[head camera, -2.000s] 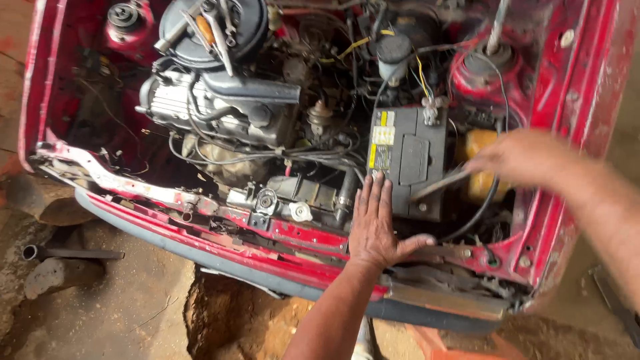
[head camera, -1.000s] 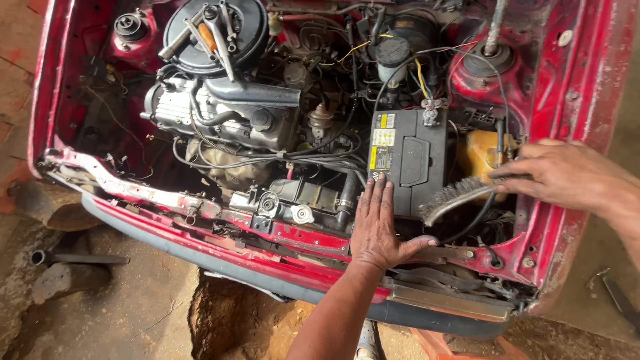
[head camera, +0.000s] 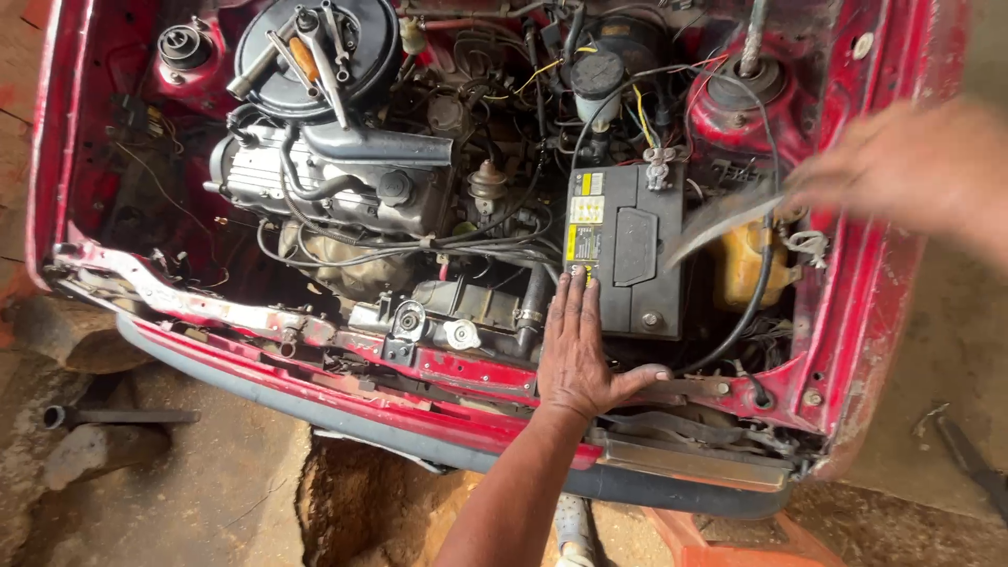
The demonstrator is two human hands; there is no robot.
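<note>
My left hand [head camera: 579, 346] lies flat with spread fingers at the front left corner of the car battery [head camera: 654, 236], holding nothing. To the right, my right hand [head camera: 882, 169], blurred by motion, grips a wire brush [head camera: 717, 224] whose blurred head is beside the battery's right side. A battery clamp terminal [head camera: 657, 168] sits at the battery's rear right corner. The front post [head camera: 650, 319] shows bare. A black cable [head camera: 765, 268] curves past the yellowed plastic reservoir [head camera: 748, 264] on the right.
Several wrenches and an orange-handled tool [head camera: 302, 59] rest on the round air cleaner [head camera: 268, 71]. The engine's valve cover [head camera: 331, 177] and radiator cap [head camera: 462, 334] are left of the battery. Along the front run the red body panel [head camera: 472, 374] and grey bumper [head camera: 394, 441].
My right hand has risen with the brush, away from the battery's front right corner where the brush was a second ago. My left hand has stayed in about the same place.
</note>
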